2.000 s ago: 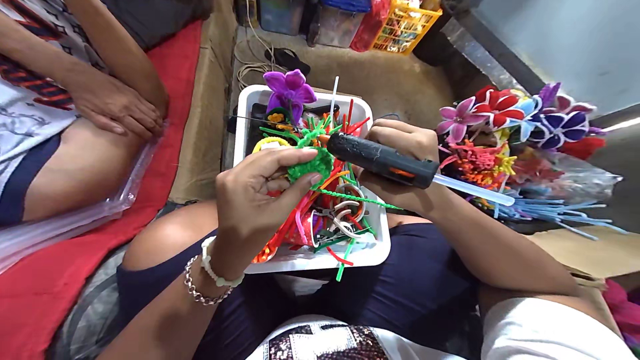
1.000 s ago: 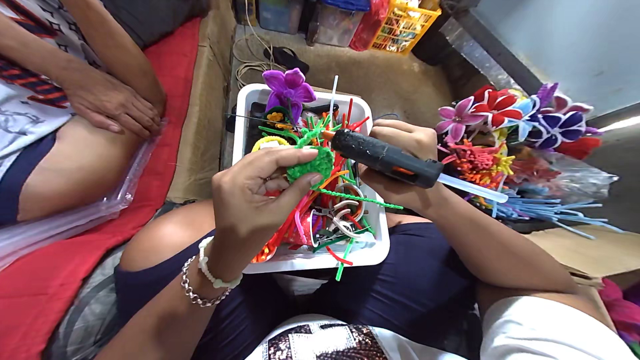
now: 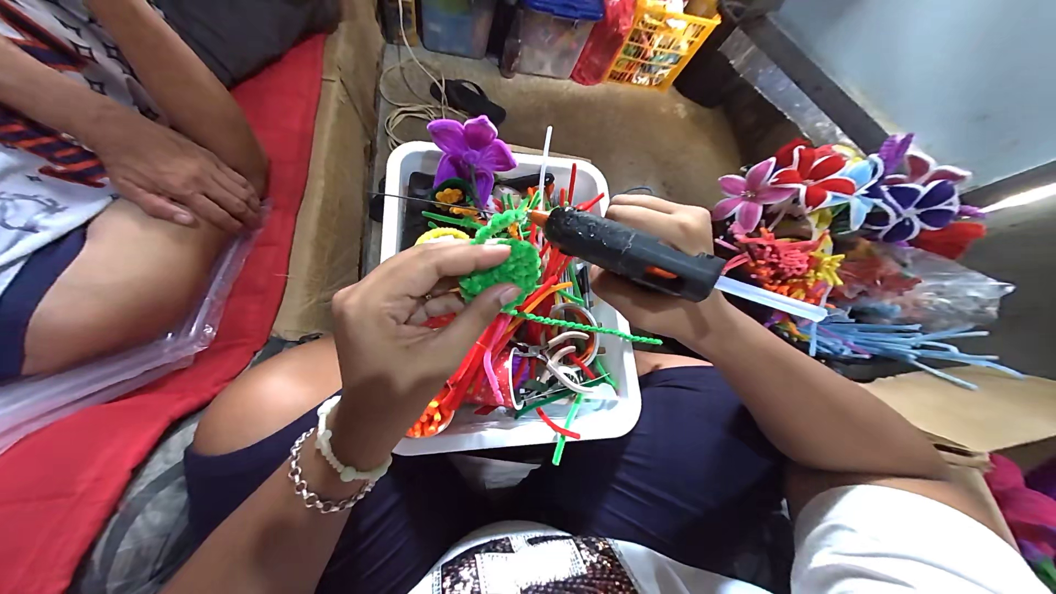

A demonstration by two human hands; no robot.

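Between the thumb and fingers of my left hand (image 3: 421,322) is a green pipe-cleaner piece (image 3: 505,272), coiled into a rounded shape with a loop at its top. My right hand (image 3: 660,247) grips a black hot glue gun (image 3: 631,252), and a clear glue stick (image 3: 771,299) juts from its back end. The gun's orange nozzle points left, close to the green loop; whether they touch I cannot tell. Below both hands a white plastic tray (image 3: 623,412) holds red, orange and green pipe cleaners, scissors (image 3: 569,359) and a purple flower (image 3: 472,157).
At the right stand bunches of pipe-cleaner flowers (image 3: 825,186) with light blue stems (image 3: 916,342). Another person's hand (image 3: 177,177) rests on their leg at the left, above a red cloth (image 3: 289,124). Beyond the tray are a black sandal (image 3: 469,101) and a yellow basket (image 3: 664,45).
The glue gun's nozzle has shifted slightly relative to the green piece, which has turned a little in my left hand. Both hands keep their holds.
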